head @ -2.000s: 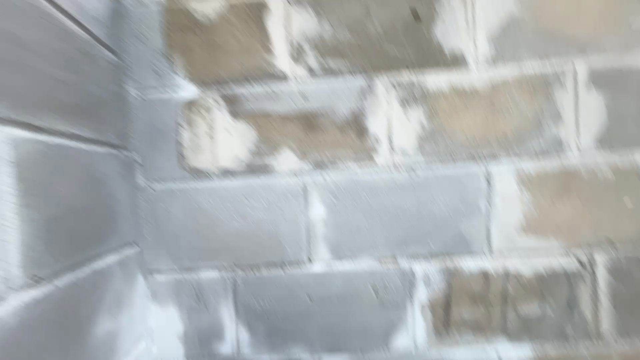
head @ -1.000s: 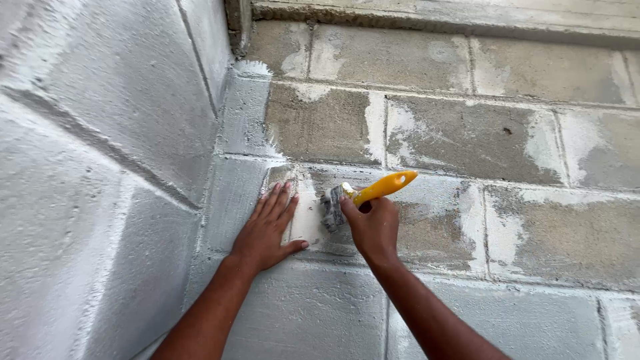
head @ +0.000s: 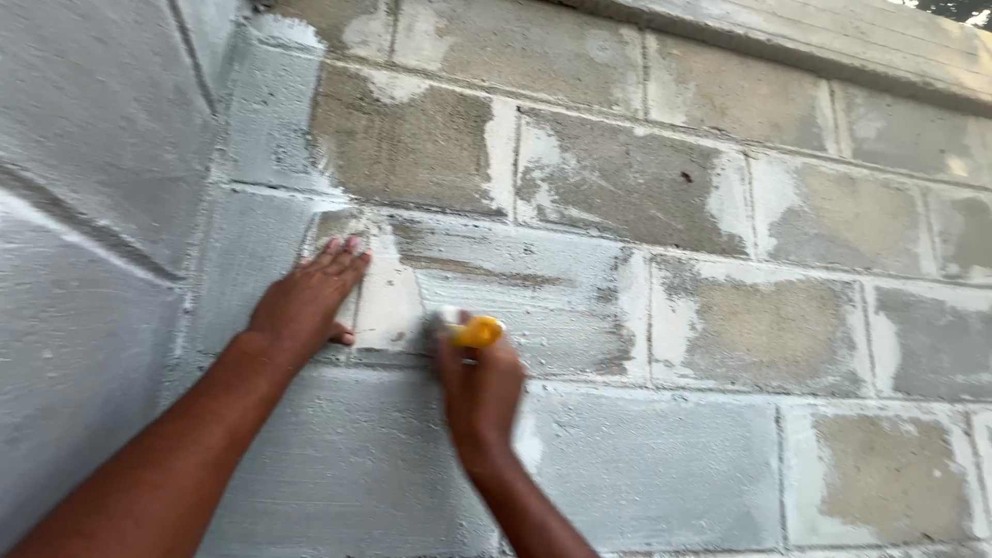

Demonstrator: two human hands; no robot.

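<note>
My right hand (head: 484, 387) is closed around the yellow handle of a paintbrush (head: 474, 332); its bristles, blurred, are against a concrete block near a patch of white paint. Wet, pale grey-white paint (head: 535, 310) with streaks covers much of that block to the right of the brush. My left hand (head: 310, 298) lies flat on the wall to the left of the brush, fingers apart and pointing up, holding nothing. Beside its fingertips is a whitish patch (head: 391, 298) over a mortar joint.
A painted side wall (head: 101, 155) meets the block wall at a corner on the left. Partly bare, blotchy blocks (head: 620, 174) fill the upper and right parts. A concrete ledge (head: 814, 46) runs along the top, with foliage (head: 949, 9) behind it at the top right.
Two seconds ago no hands were in view. Since one second ago, paint has spread over the block right of the brush, and the brush handle has turned from pointing right to pointing more toward me.
</note>
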